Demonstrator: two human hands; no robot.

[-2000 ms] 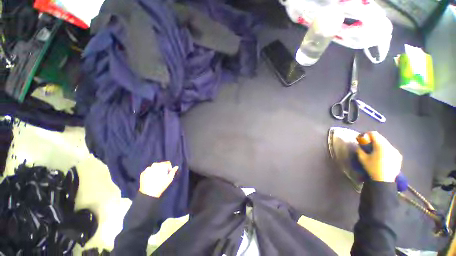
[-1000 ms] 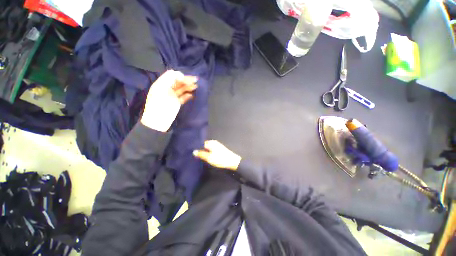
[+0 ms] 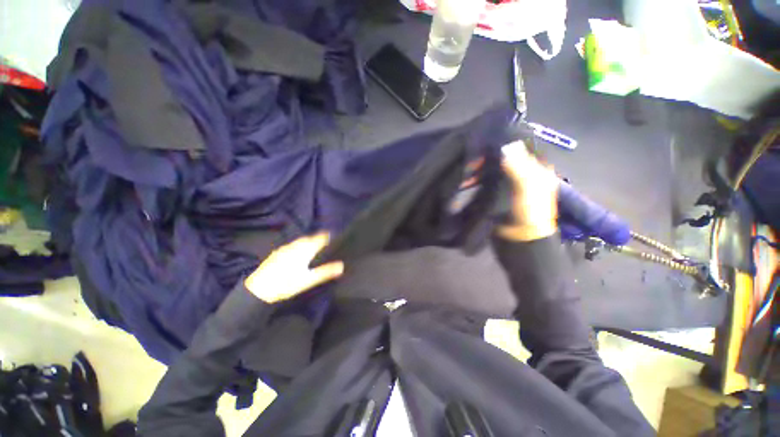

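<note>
A navy and dark grey garment piece point(image 3: 410, 179) is stretched over the table from the navy heap point(image 3: 154, 205) at the left. My right hand point(image 3: 532, 192) grips its raised far end, slightly blurred. My left hand point(image 3: 293, 268) is at its near left edge, thumb apart from the fingers; whether it pinches the cloth is unclear. The iron's wrapped blue-purple handle point(image 3: 599, 218) shows just right of my right hand. The iron's soleplate is hidden behind the cloth and my hand.
A smartphone point(image 3: 405, 80) and a clear bottle point(image 3: 449, 43) are at the far side. The shears point(image 3: 519, 81), partly covered, and a white-blue cutter point(image 3: 552, 135) lie beyond my right hand. A green-white packet point(image 3: 607, 60) is far right. The hose point(image 3: 667, 253) runs right from the iron.
The iron was let go earlier. My right hand has since taken up a garment piece and drawn it rightward across the table. My left hand has moved down nearer me. The view has shifted right.
</note>
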